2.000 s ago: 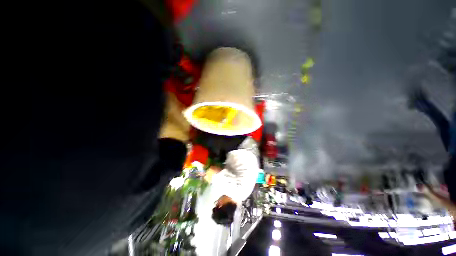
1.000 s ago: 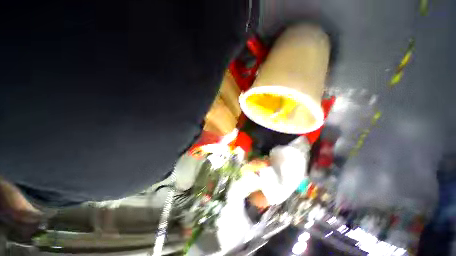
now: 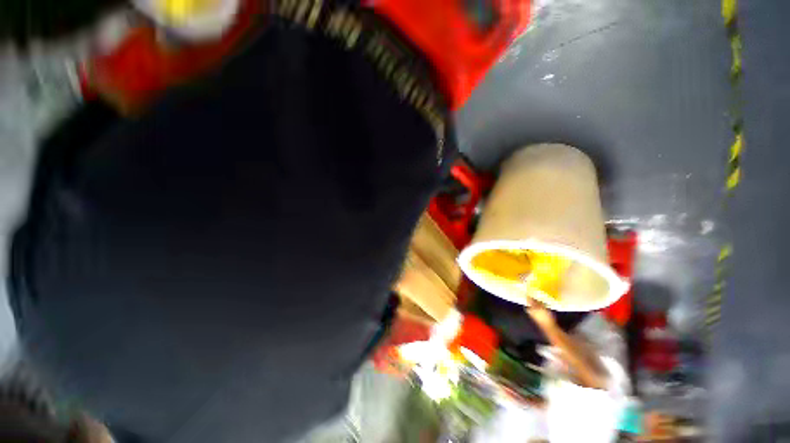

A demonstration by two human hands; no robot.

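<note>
A large pale bucket (image 3: 547,195) with a white rim stands right of the centre. Yellow material shows inside it. A bare forearm (image 3: 567,346) reaches from a person in white below up to the bucket's rim; its fingers are hidden or blurred. This arm looks like another person's. A big dark rounded cloth shape (image 3: 234,234) fills the left and centre and hides much. I cannot make out my left hand or my right hand. A small blurred skin-toned patch shows at the bottom left edge; I cannot tell what it is.
An open brown cardboard box (image 3: 427,270) stands between the dark cloth and the bucket. Red housings (image 3: 463,39) are at the top and around the bucket. Grey floor (image 3: 645,112) with a yellow-black line lies at the right. Part of another round container (image 3: 186,16) shows top left.
The view has swung, so the bucket sits further right and lower. The dark cloth shape now shows its rounded outline. The other person's arm now reaches to the bucket's rim.
</note>
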